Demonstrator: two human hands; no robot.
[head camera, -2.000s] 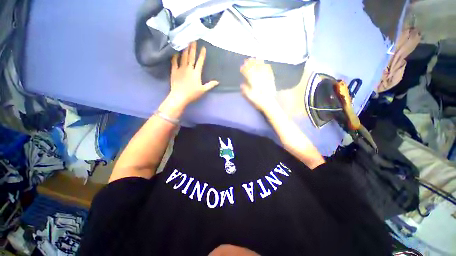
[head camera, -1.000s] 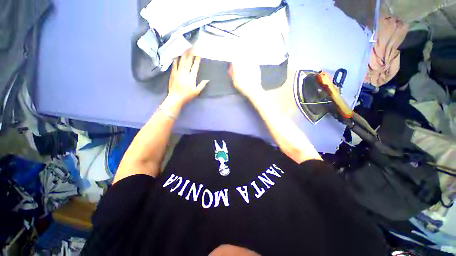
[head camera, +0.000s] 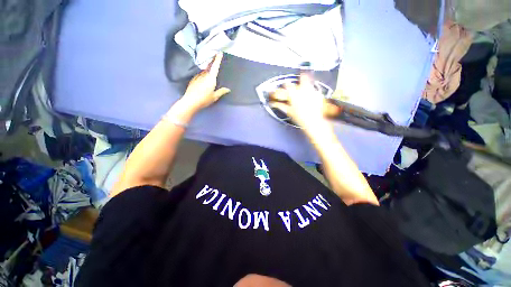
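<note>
A garment with a dark grey face (head camera: 241, 81) and a pale, overexposed inside (head camera: 280, 42) lies on the lavender-blue table cover (head camera: 112, 73). My left hand (head camera: 203, 88) lies on the left part of the grey band, thumb spread from the fingers, next to the pale folds. My right hand (head camera: 305, 101) is closed round the handle of the steam iron (head camera: 269, 92), which rests on the right part of the grey band, its tip towards the left. The hand is blurred and hides most of the handle.
A thick dark hose (head camera: 381, 120) runs right from the iron over the table edge. Pinkish-brown cloth (head camera: 448, 61) and a dark heap of cloth (head camera: 442, 196) lie at the right. Grey cloth (head camera: 25, 50) hangs at the left edge, with heaped clothes (head camera: 73, 185) below.
The iron has moved from the bare cover at the right onto the grey band, and has turned to point left. My right hand has left the cloth and taken hold of it.
</note>
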